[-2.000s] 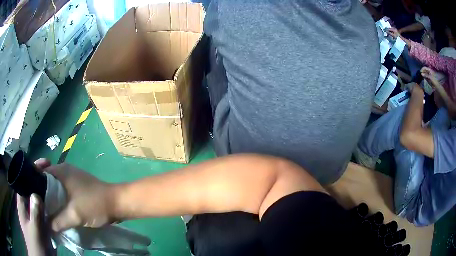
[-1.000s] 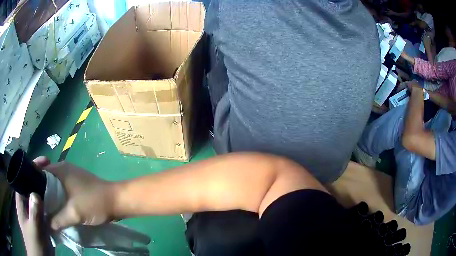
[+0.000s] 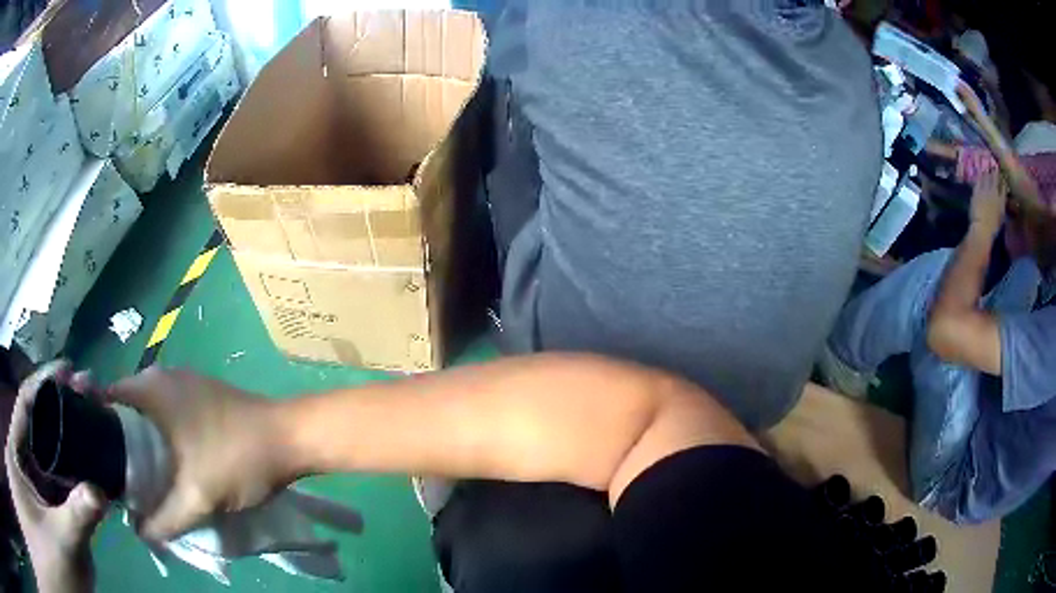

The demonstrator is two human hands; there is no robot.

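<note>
A black tube [image 3: 90, 444] is held at the far left, its open round end facing left. My right hand [image 3: 214, 446] grips it through a white cloth [image 3: 261, 531] wrapped round its other end, with loose ends hanging below. My left hand [image 3: 52, 527], partly cut off by the left edge, curls round the tube's open end, fingers above and thumb below.
An open cardboard box [image 3: 330, 272] stands ahead on the green floor, beside a person in a grey shirt [image 3: 706, 197]. White printed packs [image 3: 70, 249] are at left. Black tubes [image 3: 880, 533] lie on cardboard [image 3: 961, 544] at lower right; other people sit beyond.
My left hand has moved up round the tube's open end. The tube, cloth and my right hand have shifted slightly right. A person at the far right has moved their arms.
</note>
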